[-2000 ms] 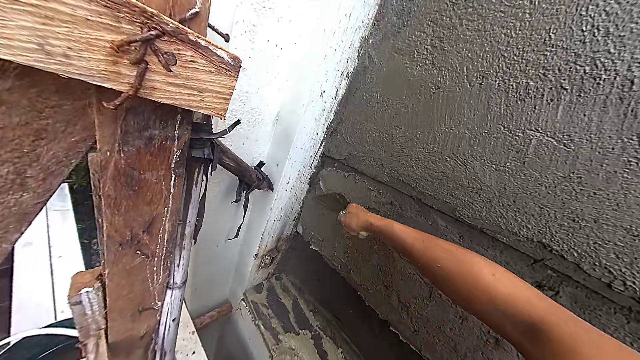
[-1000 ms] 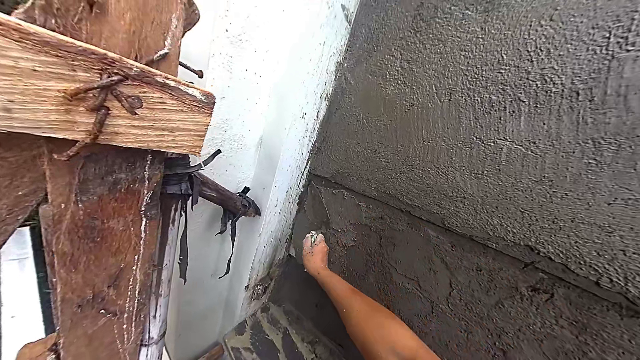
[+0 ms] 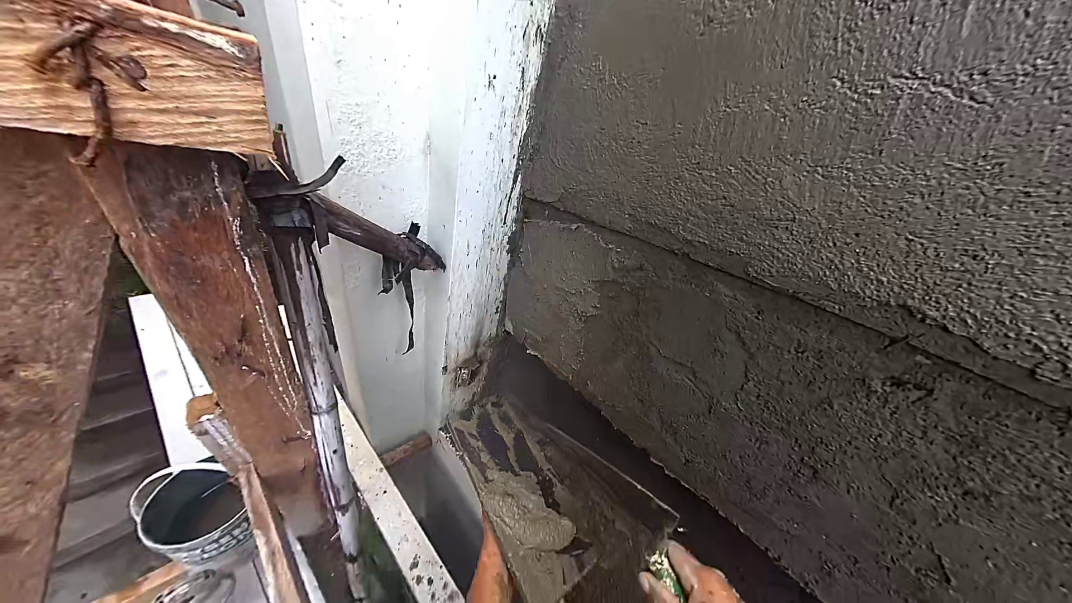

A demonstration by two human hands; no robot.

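Observation:
My right hand is closed around the green handle of a tool at the bottom edge, beside the right side of a mortar-covered board. The tool's working end cannot be made out. Wet grey mortar lies in a mound and smears on the board. A strip of skin, seemingly my left hand or forearm, shows at the board's lower left edge; its fingers are hidden. Right of the board rises a wall with fresh grey render, crossed by a slanting ledge line.
At left stand rough timber posts and a nailed crosspiece. A pole tied with dark strips juts toward the white column. Lower left are a bucket holding dark liquid and a white plank.
My right hand has come down from the rendered wall to the board's right edge. More of the board and its mortar is in view, as is the bucket.

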